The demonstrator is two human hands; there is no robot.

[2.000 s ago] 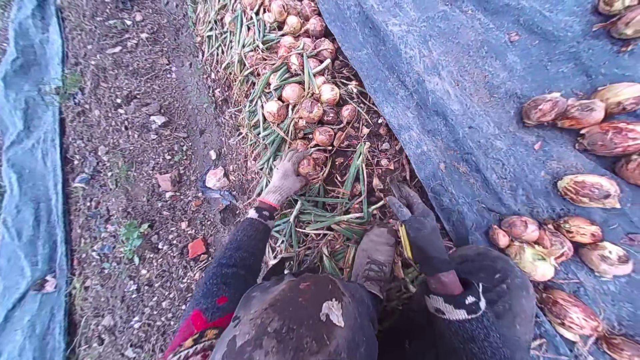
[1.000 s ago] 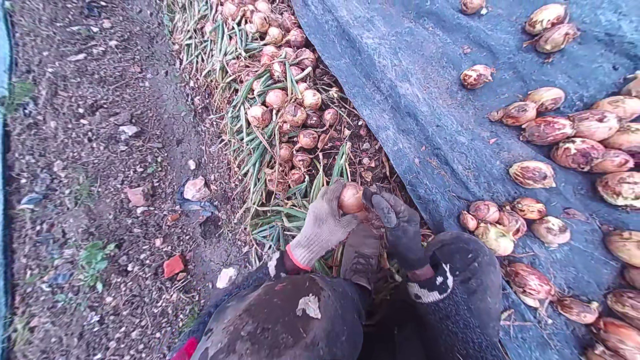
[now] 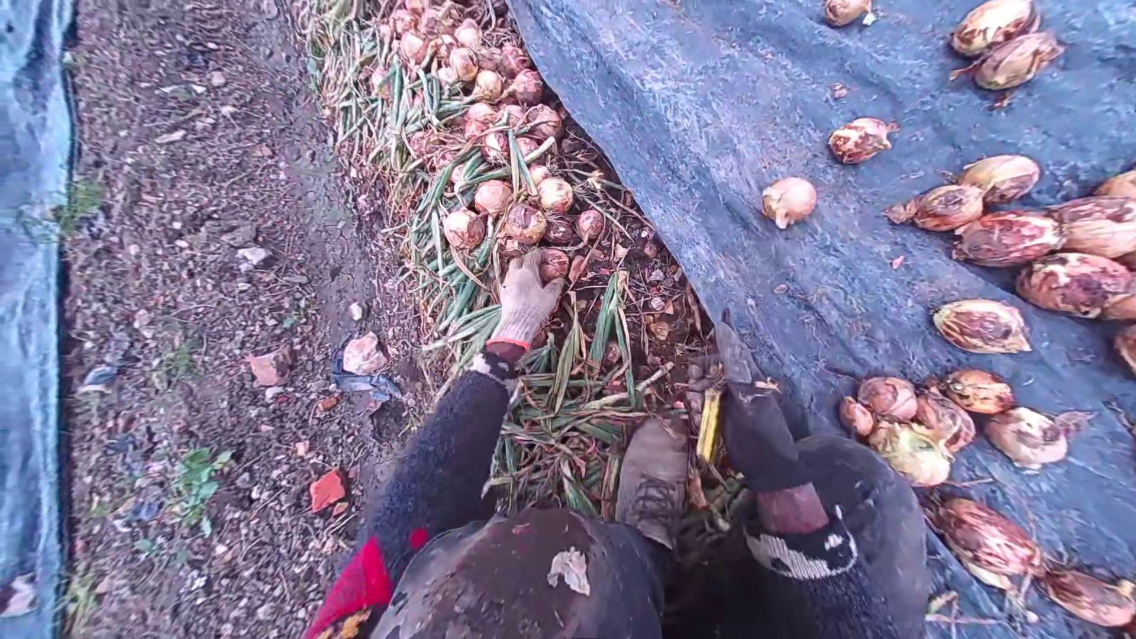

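My left hand (image 3: 528, 303), in a pale knitted glove, has its thumb and fingers around an onion (image 3: 554, 264) at the near end of a row of onions with green tops (image 3: 525, 224). Dark-gloved, my right hand (image 3: 747, 404) is over the sheet's edge, holding a yellow-handled cutting tool (image 3: 709, 424); its blade cannot be made out. Cut green leaves (image 3: 568, 426) lie between my hands. A lone pale onion (image 3: 788, 201) rests on the blue ground sheet (image 3: 657, 115), up and to the right of my right hand.
More onions (image 3: 1008, 238) are scattered and clustered on the sheet at the right. My boot (image 3: 653, 479) stands among the leaves. Bare stony soil (image 3: 222, 311) with a red brick fragment (image 3: 327, 490) runs along the left, beside another blue sheet (image 3: 34, 293).
One second ago my hands were together at an onion above my boot. They have parted, my left hand moving forward to the row. A lone onion now lies on the sheet where none showed.
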